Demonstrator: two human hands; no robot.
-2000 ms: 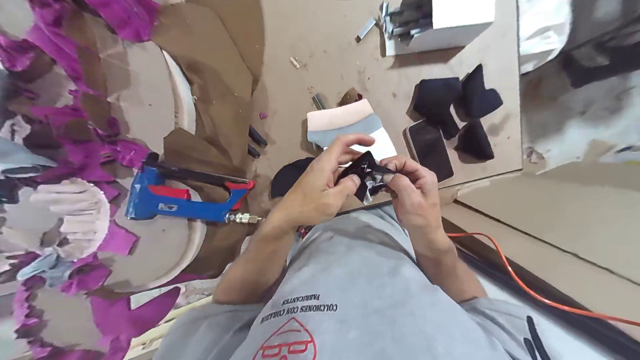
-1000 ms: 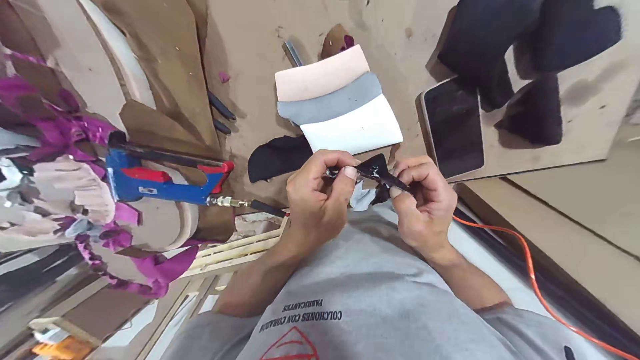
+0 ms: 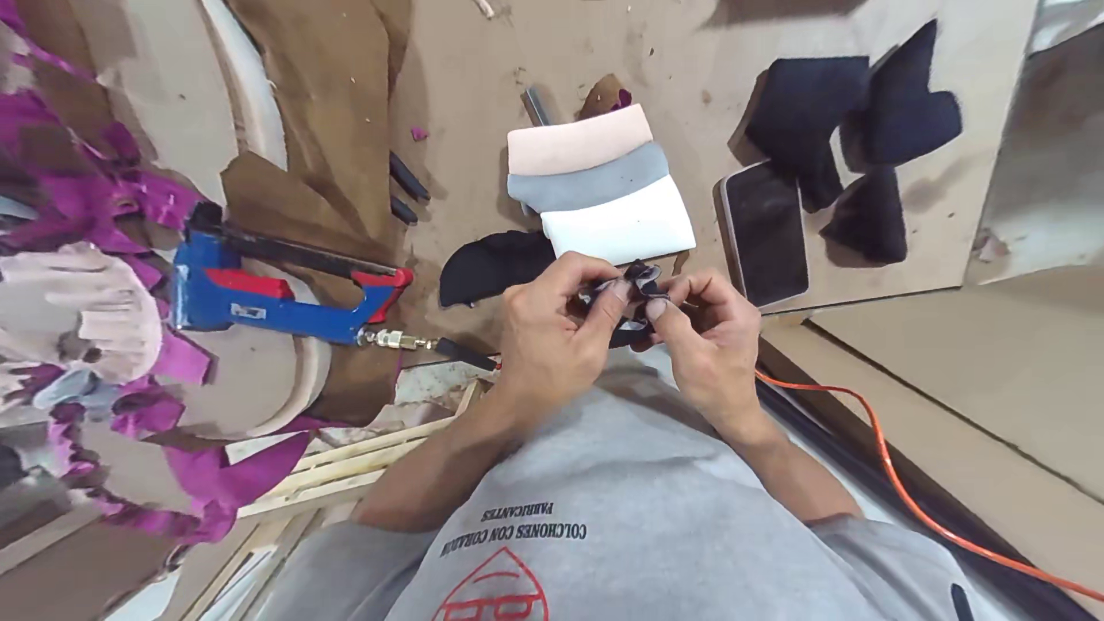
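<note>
Both hands meet in front of the grey shirt, over the near edge of the work table. Between them is a small crumpled piece of black fabric with a pale underside [image 3: 640, 278]. My left hand [image 3: 561, 332] pinches its left side between thumb and fingers. Its right side is gripped by the thumb and bent fingers of my right hand [image 3: 709, 341]. Fingers hide much of the piece. Just beyond my left hand lie a flat rounded black piece [image 3: 496, 266] and a stack of pink, grey and white pieces [image 3: 617, 226].
A blue and red pneumatic staple gun [image 3: 285, 297] with a hose lies at left, by magenta fabric scraps [image 3: 233, 474]. At right are a smartphone [image 3: 764, 233] and several dark fabric pieces [image 3: 811, 103]. An orange hose [image 3: 880, 448] runs along the lower right. Wooden slats [image 3: 362, 457] lie below left.
The black piece is more bunched between the fingers than a second ago, and the hands have drawn closer together. The view has shifted since the first frame.
</note>
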